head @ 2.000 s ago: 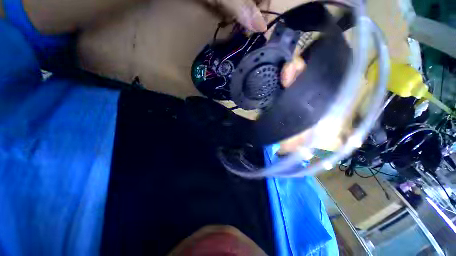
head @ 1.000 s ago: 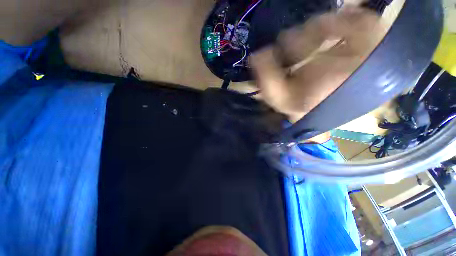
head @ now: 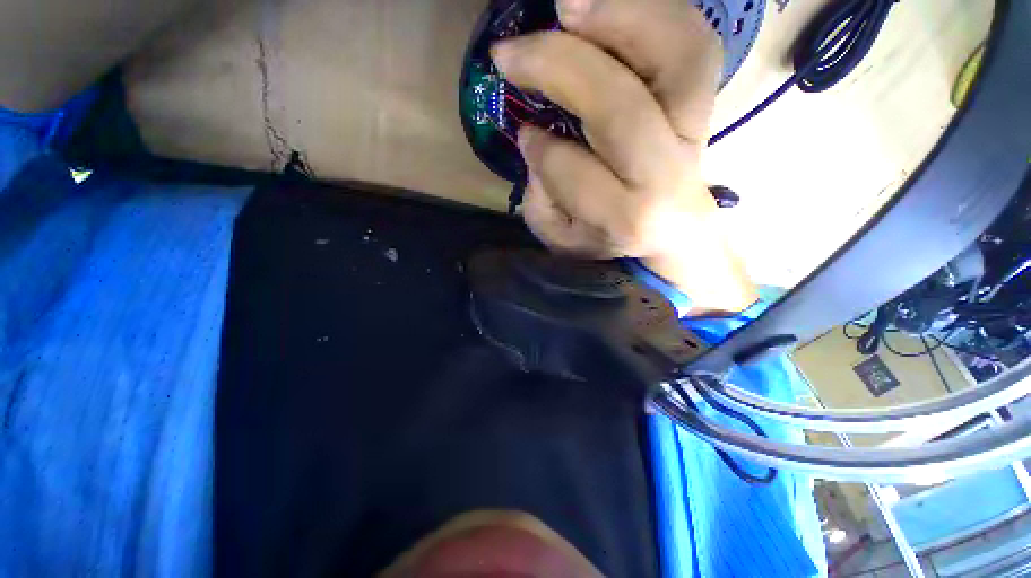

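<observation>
The black open ear cup housing [head: 476,107] is at the top centre, cut by the upper edge. A green circuit board [head: 485,104] and thin red wires show inside. My bare right hand [head: 622,124] lies over the cup, its fingers bent into the opening; what the fingertips touch is hidden. Part of a perforated grey speaker plate [head: 741,34] shows behind the hand. The headband strap [head: 904,243] and shiny tubes [head: 871,446] curve across the right. A dark padded part [head: 554,305] rests against my black-clothed front. My left forearm [head: 91,45] is at upper left; its hand is out of the picture.
A tan cardboard sheet [head: 339,102] lies beneath the work. A coiled black cable [head: 842,45] lies on it at upper right. Other dark headsets and cords [head: 927,311] are at the right, beyond the strap. Metal frames and the floor show at lower right.
My right hand has moved over the open cup and is clearer now. The headband has come closer and shifted right. The speaker plate, fully visible earlier, is mostly covered or cut off, and the coiled cable has come into view.
</observation>
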